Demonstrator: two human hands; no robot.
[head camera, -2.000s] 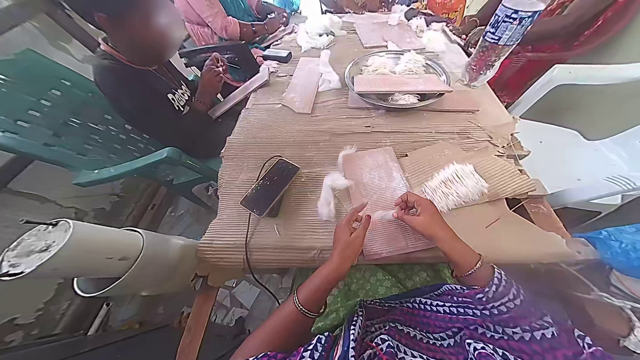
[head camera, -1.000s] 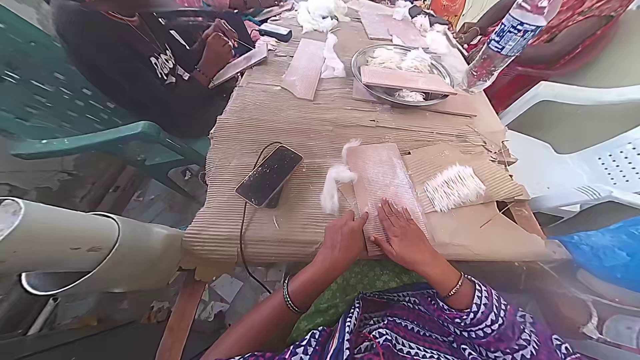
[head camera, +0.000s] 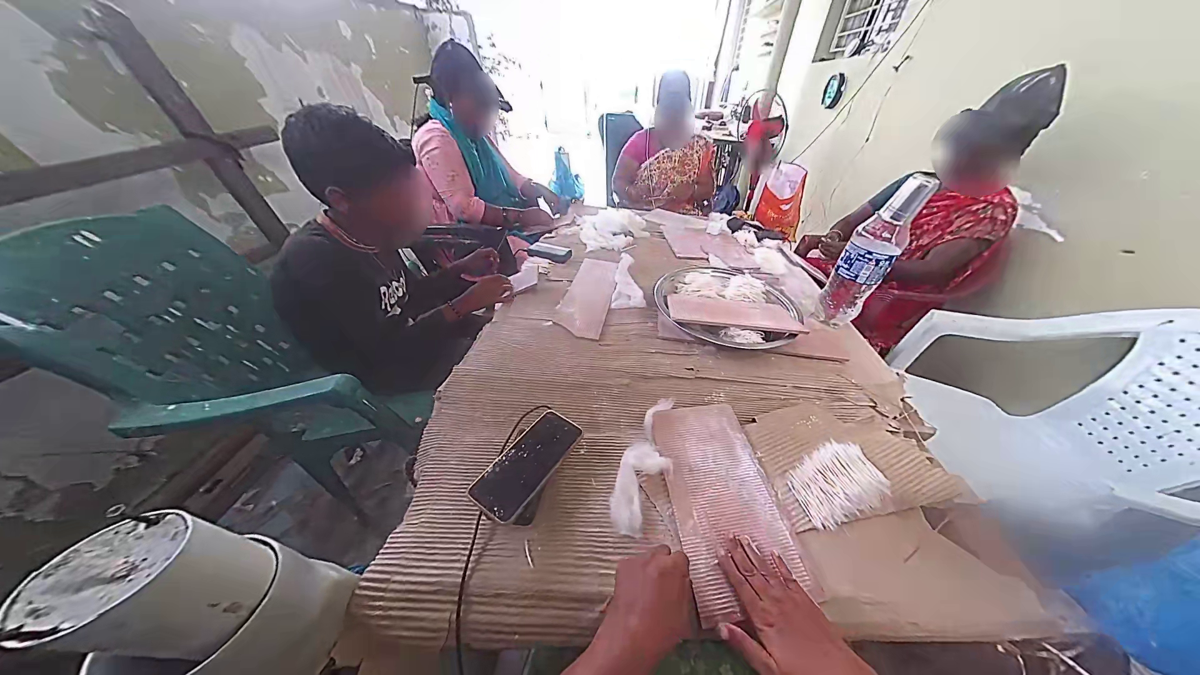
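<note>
A pinkish ribbed board (head camera: 727, 497) lies on the corrugated cardboard (head camera: 581, 394) covering the table. My right hand (head camera: 783, 609) rests flat on its near end, fingers extended; whether something thin lies beneath them is hidden. My left hand (head camera: 649, 595) is curled at the board's lower left edge, and what its fingers hold cannot be seen. A tuft of white cotton (head camera: 630, 487) lies along the board's left side. Right of the board, a bundle of thin white cotton wicks (head camera: 837, 485) rests on a separate cardboard piece (head camera: 881, 450).
A smartphone (head camera: 525, 467) with a cable lies left. Farther back are a steel plate (head camera: 797, 323) holding cotton and a board, a plastic bottle (head camera: 862, 258), and more cotton (head camera: 609, 228). Several people sit around the table. A green chair (head camera: 187, 319) and a white chair (head camera: 1059, 403) flank it.
Two seconds ago both hands were raised over the board with a white strand between them; since then they have come down onto its near end. The view has tilted up strongly.
</note>
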